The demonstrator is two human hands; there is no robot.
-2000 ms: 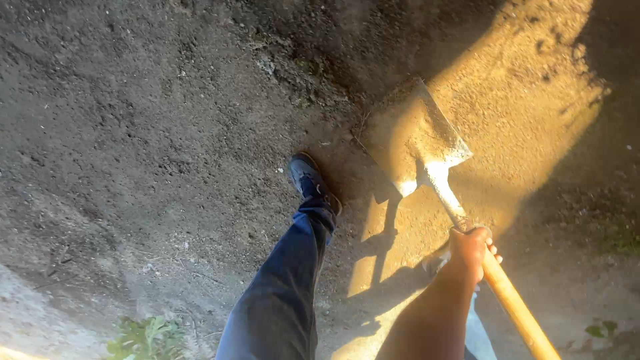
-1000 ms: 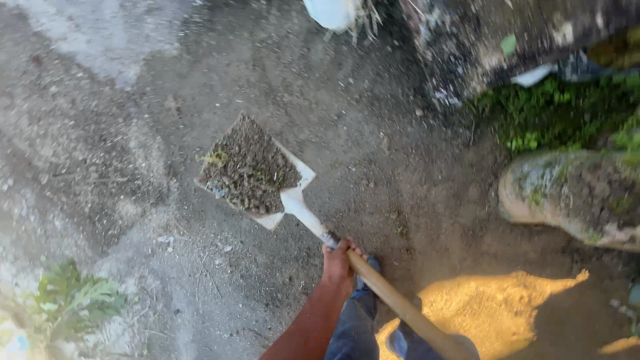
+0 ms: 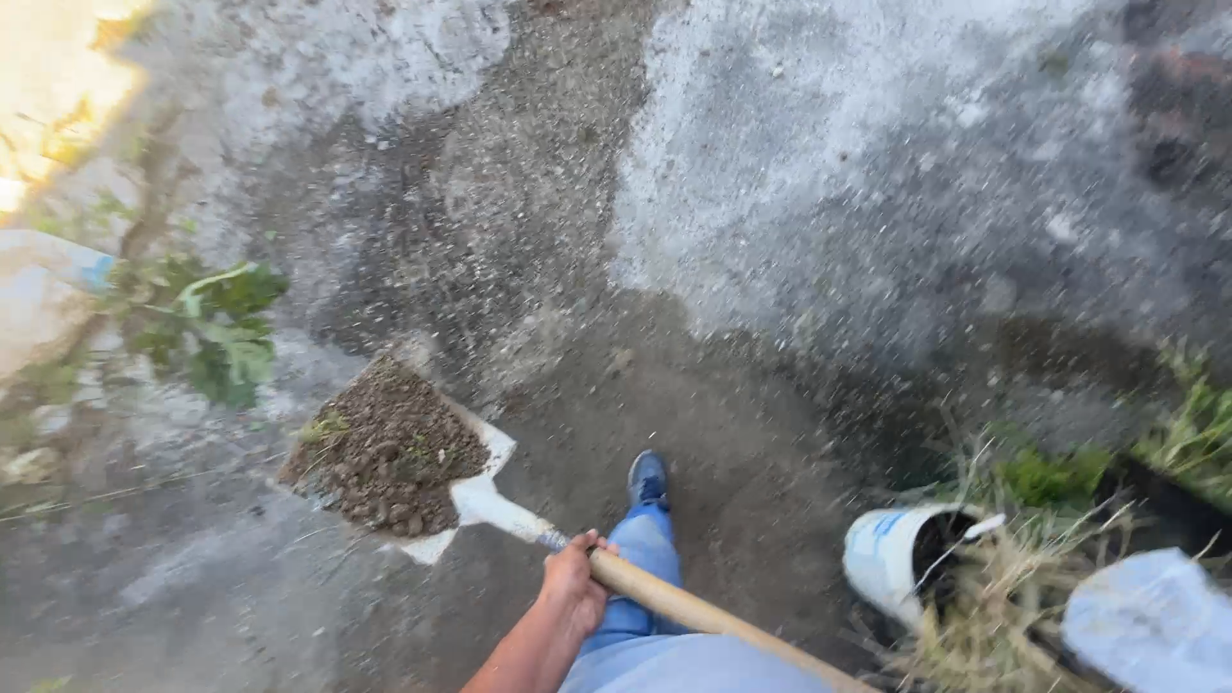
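My left hand [image 3: 575, 582] is closed around the lower end of the wooden shaft of a shovel [image 3: 664, 595], close to the metal socket. The square metal blade points to the upper left, held above the ground. A heap of brown crumbly soil [image 3: 395, 448] with a few green bits covers most of the blade. From my left hand the shaft runs down to the lower right and leaves the view at the bottom edge. My right hand is not in view, so its hold on the shaft cannot be seen.
A white bucket [image 3: 890, 563] with dark contents lies tilted at the lower right, beside dry grass [image 3: 991, 611] and a pale plastic bag [image 3: 1150, 611]. A leafy green plant [image 3: 226, 337] is at the left. Rough grey ground [image 3: 731, 414] surrounds my foot.
Two seconds ago the blade was over sunlit ground without a visible heap; one second ago it bore the soil. My left hand keeps its hold. The view has swung a lot to other ground.
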